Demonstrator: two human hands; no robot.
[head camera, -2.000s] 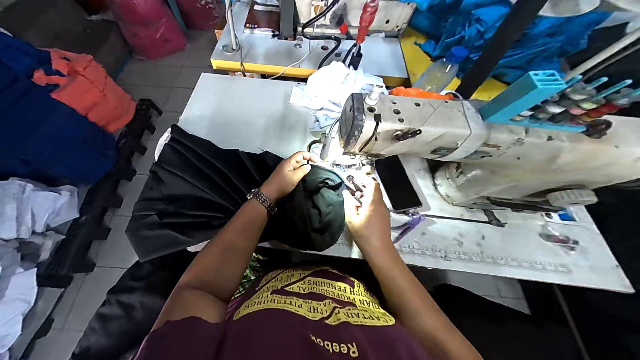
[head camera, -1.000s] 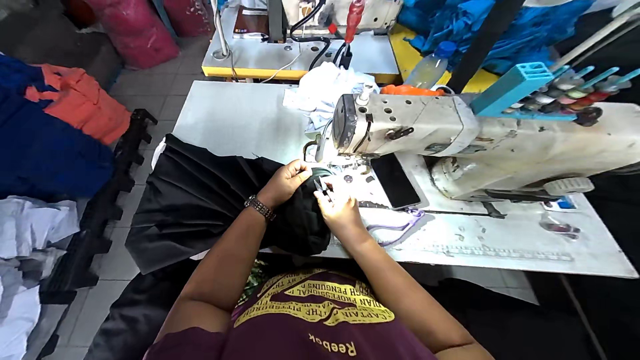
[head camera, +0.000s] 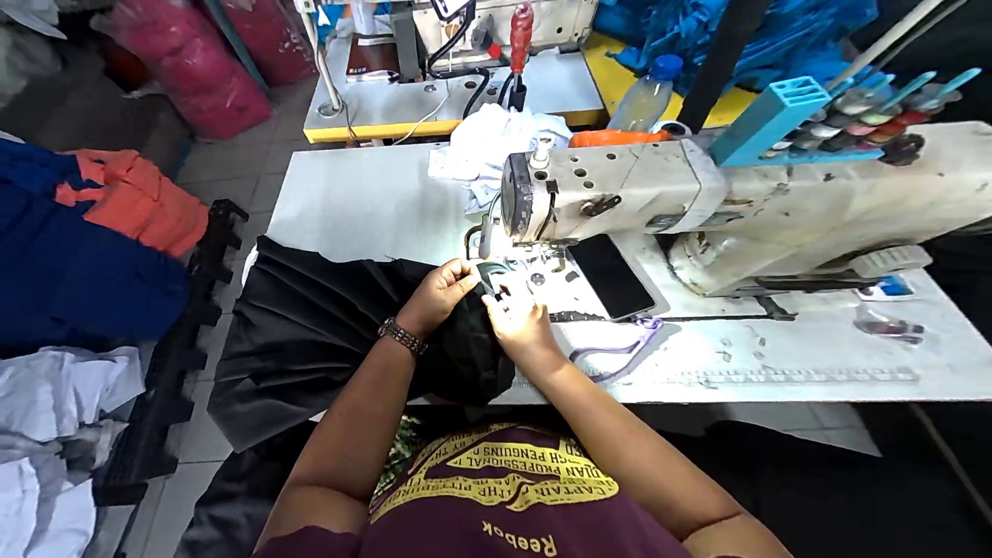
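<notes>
Black fabric (head camera: 333, 310) lies in folds over the front left of the white sewing table (head camera: 341, 201) and hangs past its edge. My left hand (head camera: 442, 294) pinches the fabric's upper edge between thumb and fingers. Close on its right, my right hand (head camera: 519, 314) holds a small dark tool, perhaps thread snips, in bright light that blurs its shape. Between the hands a greenish edge of the fabric shows. Both hands are just in front of the needle area of the industrial sewing machine (head camera: 620, 190). A smartphone (head camera: 611, 277) with a dark screen lies right of them.
White cloth (head camera: 496, 147) is bunched behind the machine head. A purple strap (head camera: 620, 353) and a clear ruler (head camera: 806, 376) lie at the front. A blue holder (head camera: 775, 120) with bobbins stands on the machine. A plastic bottle (head camera: 643, 97) is behind. Black crates (head camera: 167, 372) with garments are at the left.
The black fabric between the hands has been shifted and turned. My right hand has moved left, closer to my left hand, since the earliest frame.
</notes>
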